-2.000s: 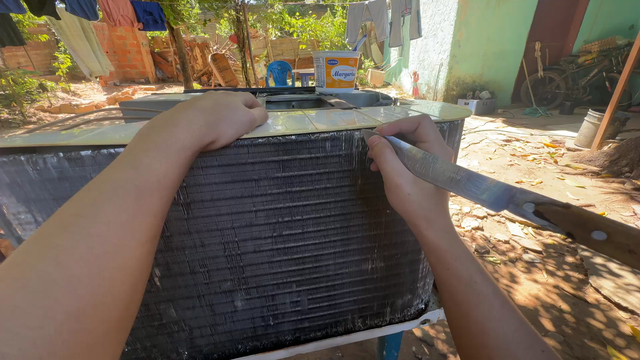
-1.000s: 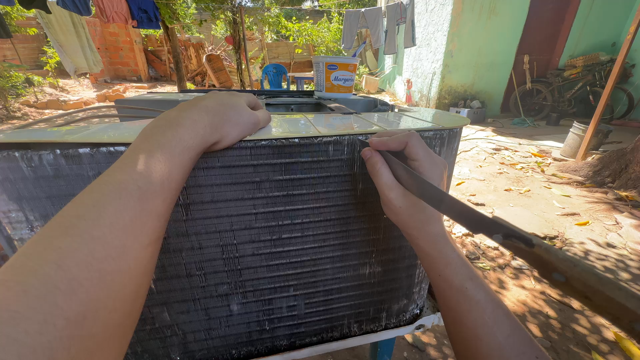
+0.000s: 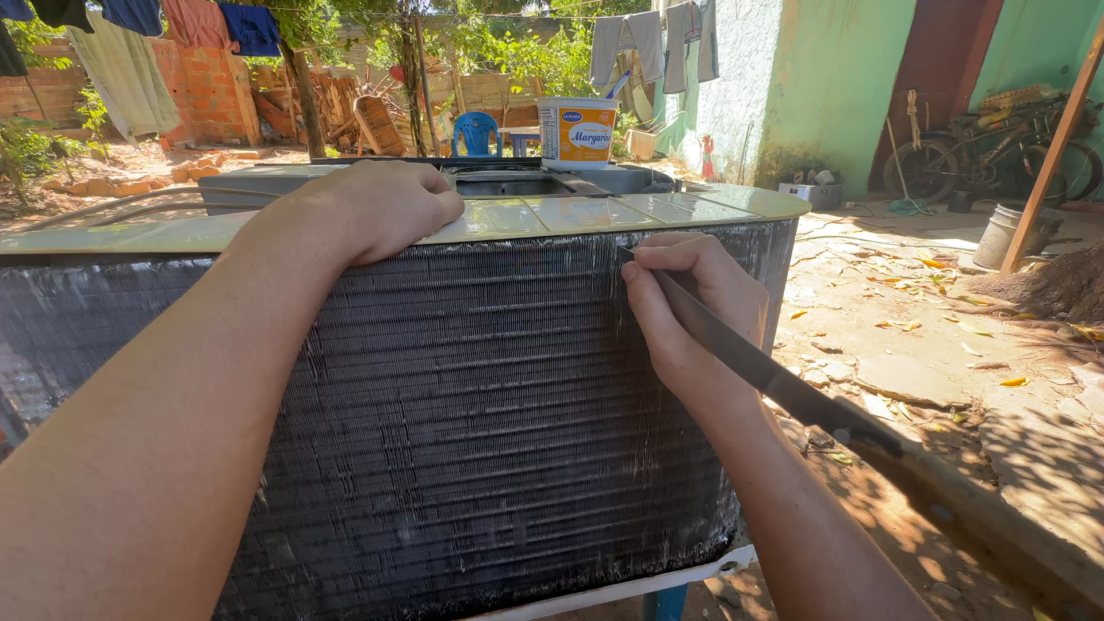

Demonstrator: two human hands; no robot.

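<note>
A dark finned condenser coil [image 3: 500,405] of an air-conditioner unit stands upright in front of me, with a pale glossy top panel [image 3: 586,212] along its upper edge. Over that panel lies my left hand [image 3: 371,207], its fingers resting on top and its wrist against the coil. My right hand [image 3: 694,302] pinches a knife [image 3: 742,345] by the blade near its point, and the tip touches the fins close to the upper right edge. The knife's worn handle [image 3: 975,517] extends toward the lower right, away from the fingers.
A margarine tub [image 3: 576,134] with a blue utensil in it stands behind the top panel. Under the unit shows a blue support [image 3: 664,602]. Farther off are a blue plastic chair [image 3: 477,134], bicycles [image 3: 983,155] by the green wall, a bucket [image 3: 1009,236] and hanging laundry [image 3: 628,47].
The knife has turned in my right hand: its broad blade face showed earlier, and now it is seen more edge-on. My left hand has stayed on the top panel.
</note>
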